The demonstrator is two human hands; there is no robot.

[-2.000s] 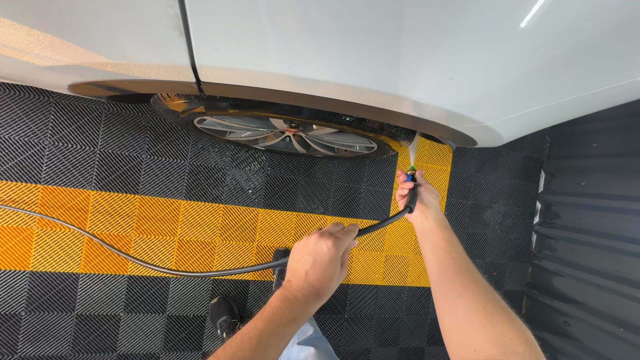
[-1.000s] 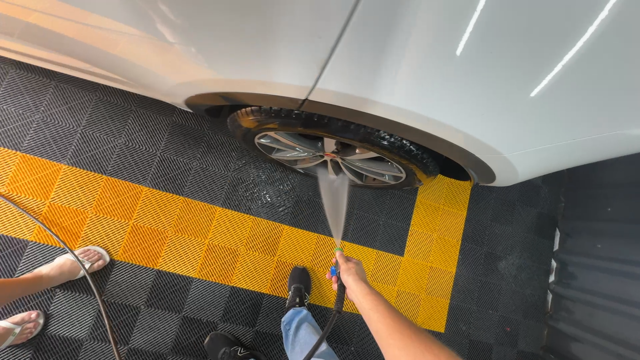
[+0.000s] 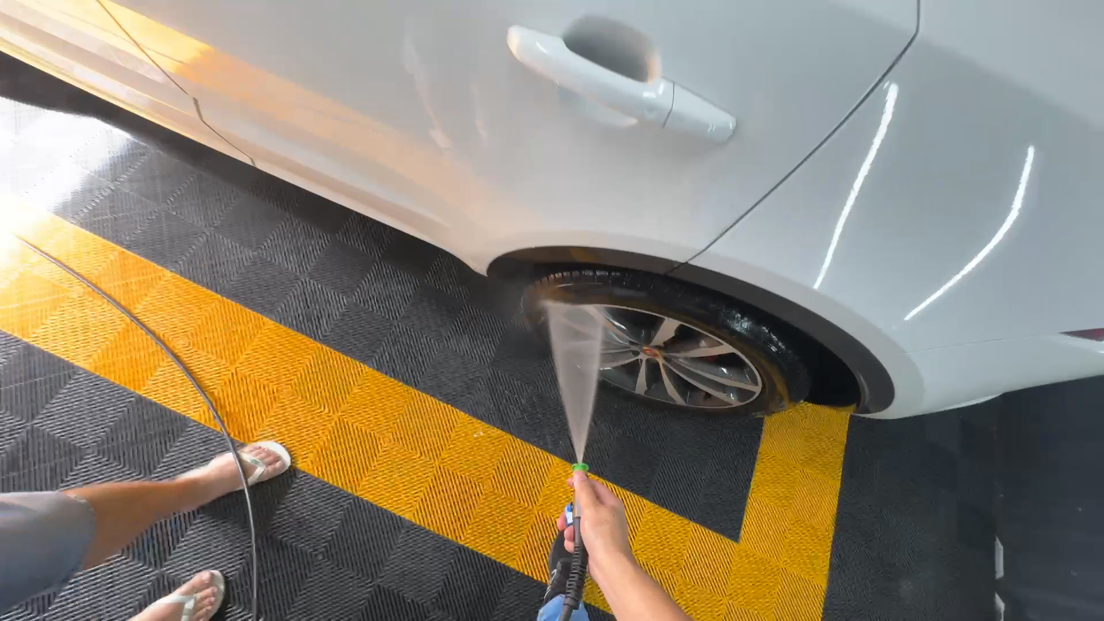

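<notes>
My right hand point(image 3: 599, 522), low in the middle of the view, is closed around a spray nozzle point(image 3: 580, 468) with a green tip, joined to a black hose point(image 3: 576, 565). A fan of water point(image 3: 578, 371) leaves the tip and strikes the left side of a car's rear wheel point(image 3: 651, 352). The black tire point(image 3: 750, 328) looks wet, and its alloy rim has light spokes. My left hand is out of view.
The white car's door handle point(image 3: 621, 82) and body panels fill the top. Another person's sandalled foot point(image 3: 259, 464) stands at the left beside a long hose point(image 3: 185, 371). Black floor tiles point(image 3: 345, 267) carry a yellow tile stripe point(image 3: 379, 448). A dark wall is at the far right.
Two seconds ago both my hands were on the hose; my left hand has since gone out of view. The spray now hits the tire's left side instead of the rim. The view has shifted.
</notes>
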